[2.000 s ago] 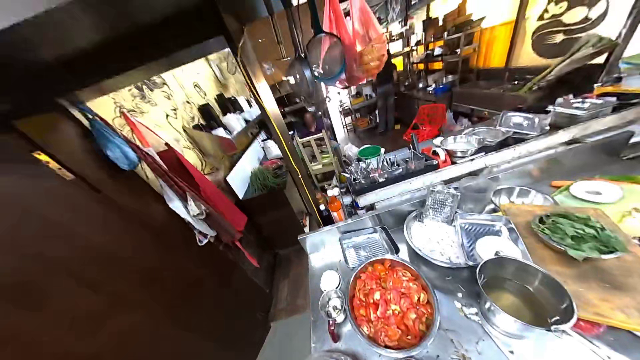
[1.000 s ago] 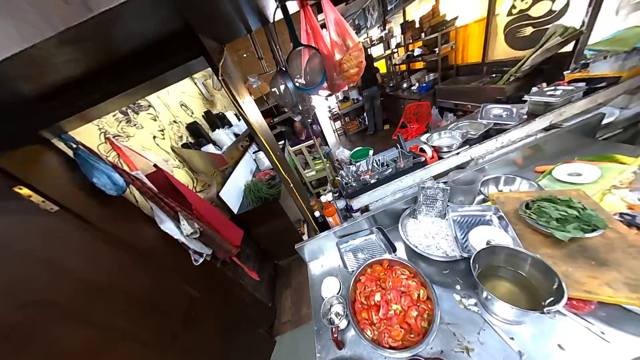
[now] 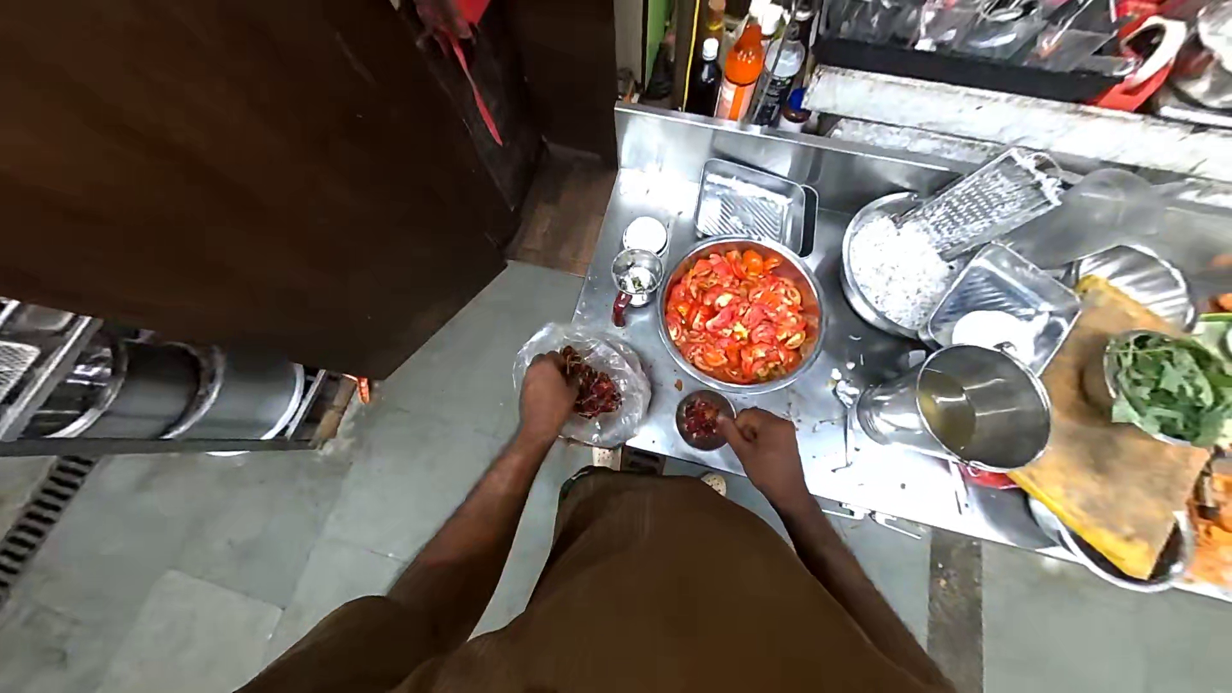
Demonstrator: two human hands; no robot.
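My left hand (image 3: 547,393) is at the left side of a clear plastic bag (image 3: 630,385) of dried red chillies (image 3: 595,385), its fingers on the chillies at the bag's mouth. My right hand (image 3: 768,445) has its fingers closed at the right rim of a small steel bowl (image 3: 705,442), which holds some dark red chilli pieces. Just behind the small bowl stands a large steel bowl (image 3: 671,339) full of cut tomatoes (image 3: 739,316). A steel cup (image 3: 636,273) with a dried red chilli (image 3: 621,309) beside it stands to its left.
A rectangular metal tray (image 3: 749,200) lies behind the tomatoes. To the right are a grater (image 3: 991,202), a bowl of white gratings (image 3: 897,274), a steel pot (image 3: 1001,404) of liquid and a wooden board (image 3: 1116,481) with leafy greens (image 3: 1169,385). Bottles (image 3: 742,67) stand behind the counter.
The view has swung down sharply to the counter's front edge. Both hands, the bag of chillies and the small bowl of chilli pieces are now in view.
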